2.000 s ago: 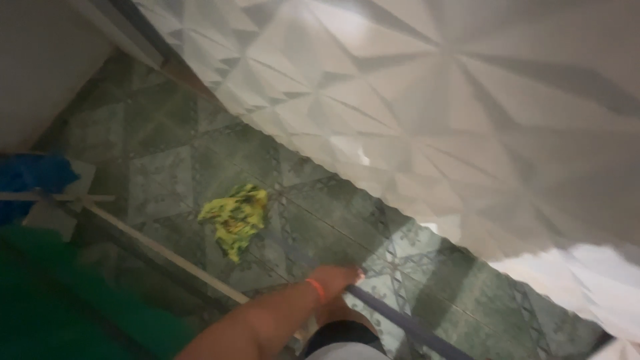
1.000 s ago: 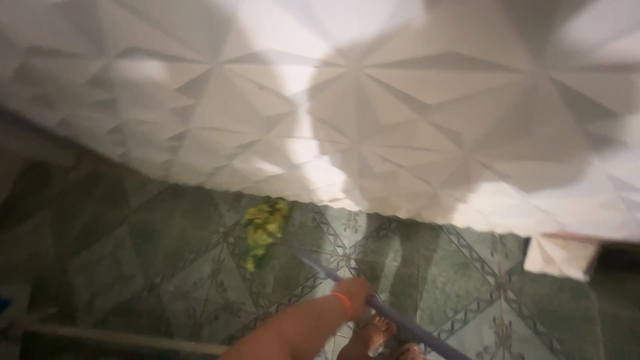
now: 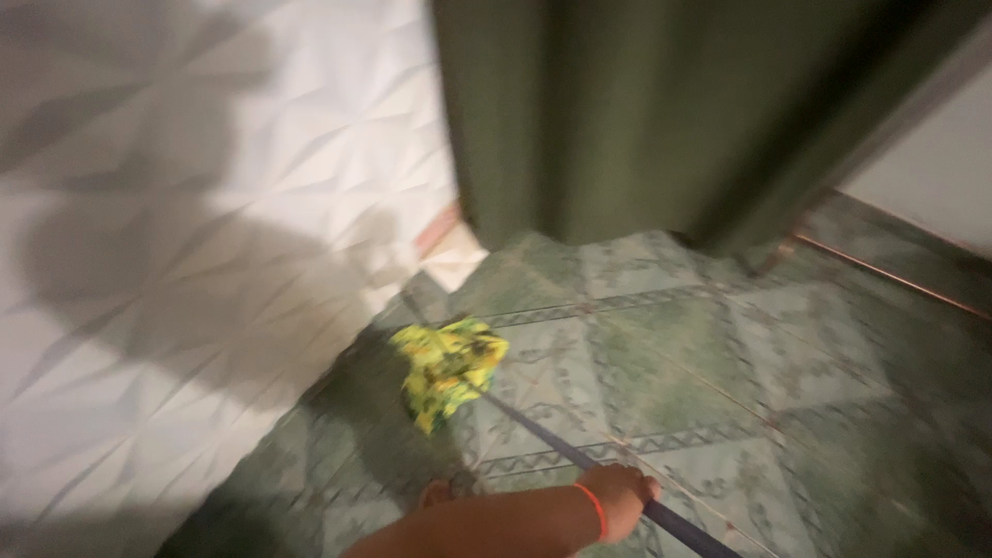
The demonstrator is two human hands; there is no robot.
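In the head view my left hand [image 3: 620, 500], with an orange band at the wrist, is closed around a dark stick handle [image 3: 542, 432]. The handle slants from the lower right edge up to a bunched yellow-green patterned cloth [image 3: 449, 364] at its far end. That cloth lies on the green patterned tile floor [image 3: 666, 356], close to the base of a white wall with raised facets. The handle's near end runs out of the frame. My right hand is out of sight.
A dark green curtain [image 3: 620, 116] hangs ahead, its hem near the floor. The faceted white wall [image 3: 155, 294] rises at the left and bears shadows. At the right stands a pale wall [image 3: 922, 155] with a dark base. Part of a foot [image 3: 435, 492] shows behind my forearm.
The view has swung far to the right, bringing in the curtain. The cloth has moved along the faceted wall toward its corner. My left hand has kept its hold on the handle.
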